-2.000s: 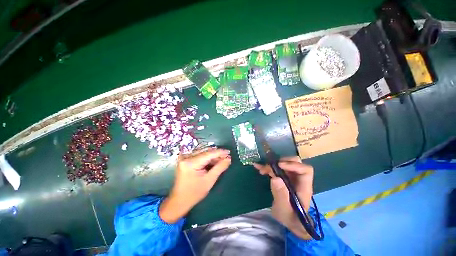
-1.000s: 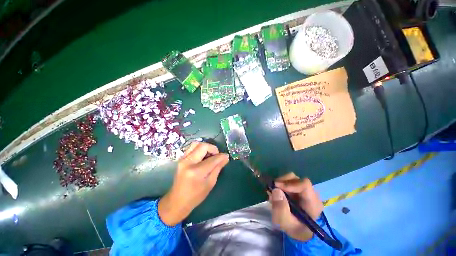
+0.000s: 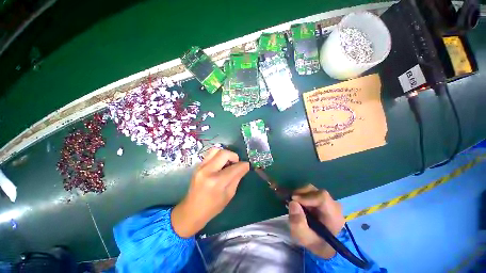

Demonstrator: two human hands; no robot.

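Observation:
A small green circuit board with a silvery-grey area lies alone on the dark green bench in front of me. My right hand holds a black soldering iron like a pen. Its thin tip points up and left to the board's lower left corner. My left hand is at the board's lower left with thumb and index finger pinched together. The fingertips are beside the iron tip and the board's corner. Something tiny may be between them, but it is too small to tell.
A white-and-red parts pile and a dark red parts pile lie left. Several boards lie behind. A tan cardboard piece, a white tub and a black soldering station are at right. A conveyor belt runs beyond the rail.
The iron has swung from beside the board's right edge to its lower left corner. My left fingertips have moved in to that corner. The whole view has shifted slightly.

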